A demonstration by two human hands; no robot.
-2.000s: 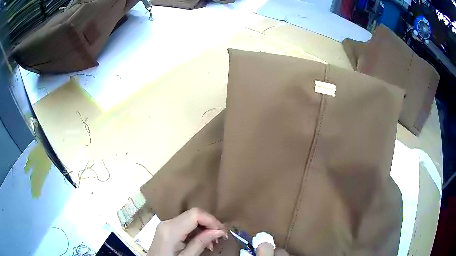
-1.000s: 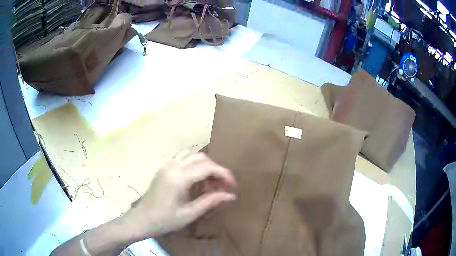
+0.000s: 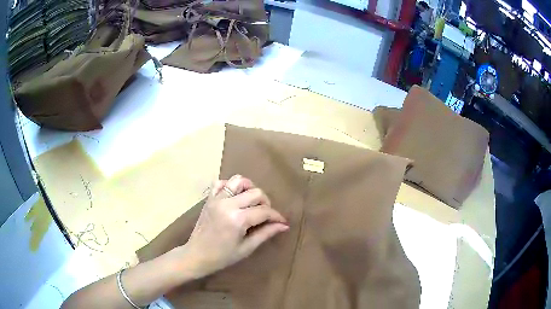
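Observation:
A brown tote bag (image 3: 356, 199) lies in front of me, with a centre seam and a small pale gold label (image 3: 313, 165) near its top edge. My left hand (image 3: 238, 220), with a ring and a bangle, is over the bag's left side. Its fingers are curled and bent at the left edge; whether they pinch the bag is hard to tell. My right hand is out of the picture.
A smaller brown folded piece (image 3: 438, 145) lies at the right. Brown bags (image 3: 66, 84) stand at the far left, with more bags (image 3: 223, 45) behind. Thread ends (image 3: 90, 235) lie on the tan card (image 3: 163, 157). A blue fan (image 3: 487, 78) is in the background.
My left hand has moved up from the bag's lower edge to its upper left side. My right hand and the snips have left the picture. The view has tilted up.

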